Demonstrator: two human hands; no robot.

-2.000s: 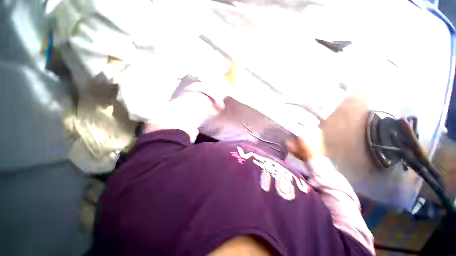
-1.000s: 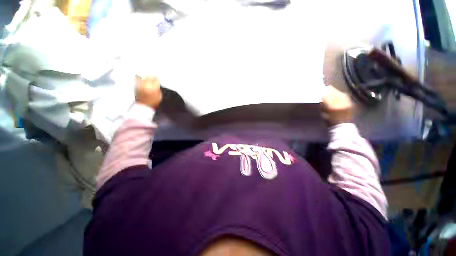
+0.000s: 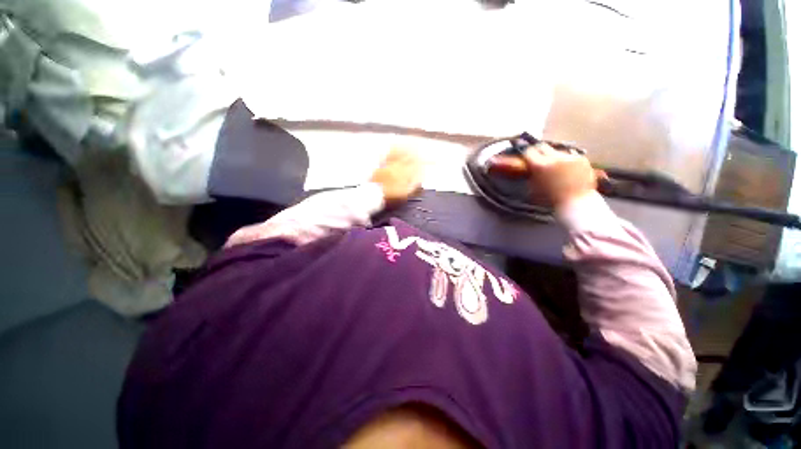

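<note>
A white garment panel [image 3: 342,156] lies along the near side of the pressing table, overexposed. My left hand [image 3: 400,178] rests on its near edge, near the middle; glare hides whether the fingers pinch the cloth. My right hand [image 3: 562,180] grips the reddish-brown handle of the steam iron [image 3: 485,182]. The iron sits at the right end of the panel, its pointed front to the left. The black steam hose [image 3: 694,202] runs from it to the right.
The lavender-grey table cover [image 3: 263,162] shows left and right of the panel. More white cloth [image 3: 422,61] covers the far side. A crumpled pile of pieces [image 3: 167,131] hangs over the left table edge. A brown cardboard box [image 3: 751,202] stands beyond the right edge.
The panel, held at both ends one second ago, now lies on the table. My left hand has moved right to its middle. My right hand has taken the iron, which has moved left.
</note>
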